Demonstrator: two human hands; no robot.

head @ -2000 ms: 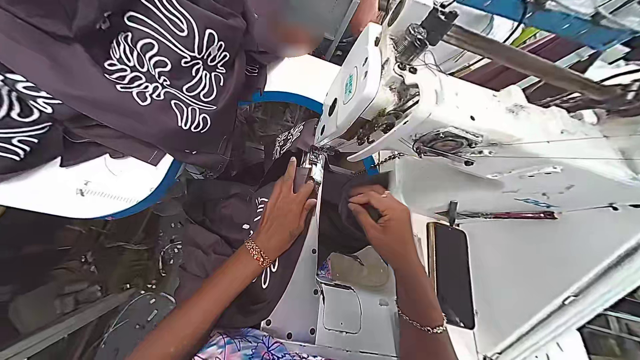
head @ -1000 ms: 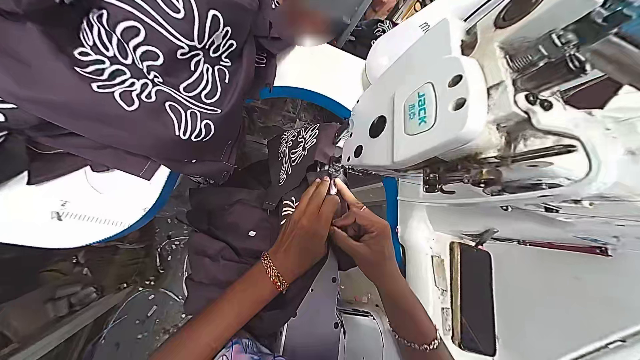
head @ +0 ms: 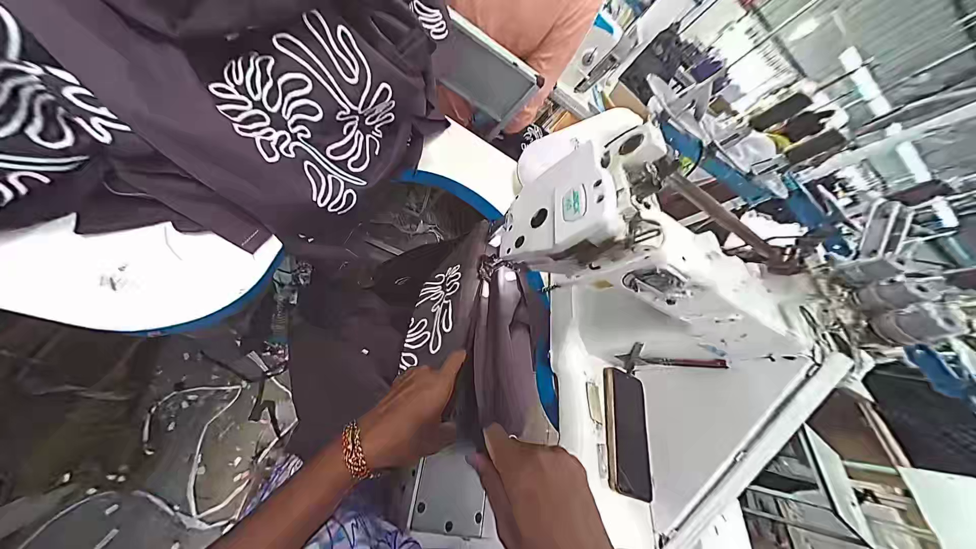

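Note:
A dark fabric piece with white leaf print (head: 435, 305) runs down from the needle area of a white Jack sewing machine (head: 564, 206). My left hand (head: 408, 415) grips its left part below the print, thumb and fingers on the cloth. To the right, my right hand (head: 537, 484) pinches the lower end of the folded cloth. Both hands are well below the presser foot (head: 492, 265), where the upper end of the cloth lies. The fingertips are partly hidden by cloth and hands.
More printed dark cloth (head: 297, 114) lies over a white, blue-edged table (head: 152, 282) at left. On the machine bed at right are a smartphone (head: 629, 435) and a thin red tool (head: 682, 362). A person in an orange top (head: 534, 30) is beyond the machine.
My hands, close to the needle area one second ago, have moved down away from it and now hold the cloth lower. The printed cloth now lies stretched between them and the machine.

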